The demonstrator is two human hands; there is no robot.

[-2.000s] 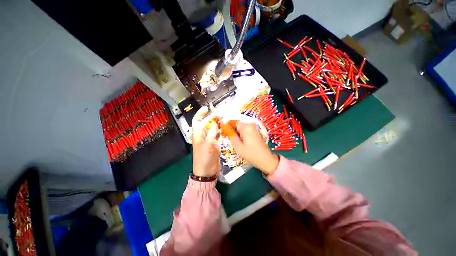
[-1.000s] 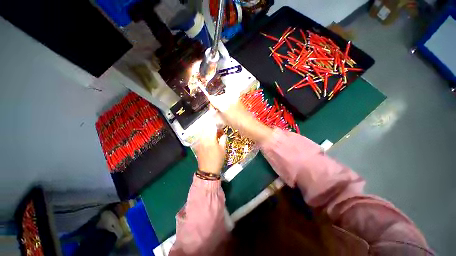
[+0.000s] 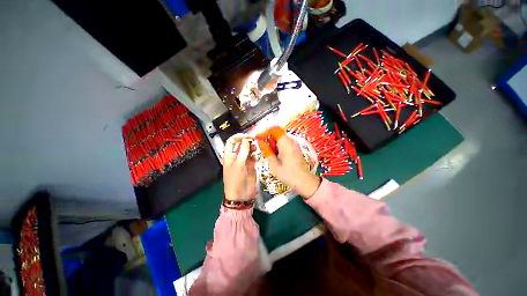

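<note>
My left hand (image 3: 238,169) is over the left side of the clear terminal bag (image 3: 312,156), fingers curled. A thin red piece, apparently a lead, shows at its fingertips. My right hand (image 3: 292,166) is over the bag, with orange finger cots (image 3: 270,139) close to my left fingertips. Whether it grips anything is too small to tell. Gold terminals (image 3: 275,185) show in the bag below my hands. Loose red leads (image 3: 329,144) lie right of the bag. The crimping machine (image 3: 242,69) stands just beyond my hands, its die area lit.
The left black tray (image 3: 173,191) holds dense rows of red leads. The right black tray (image 3: 370,130) holds scattered leads with gold ends. A gooseneck lamp (image 3: 293,39) reaches over the machine. A white block (image 3: 276,203) lies at the bag's front. Another tray (image 3: 54,248) is at far left.
My right hand has moved back from the lit die area to my left hand over the bag. My left hand's fingers have come up to meet it. The camera view has shifted slightly.
</note>
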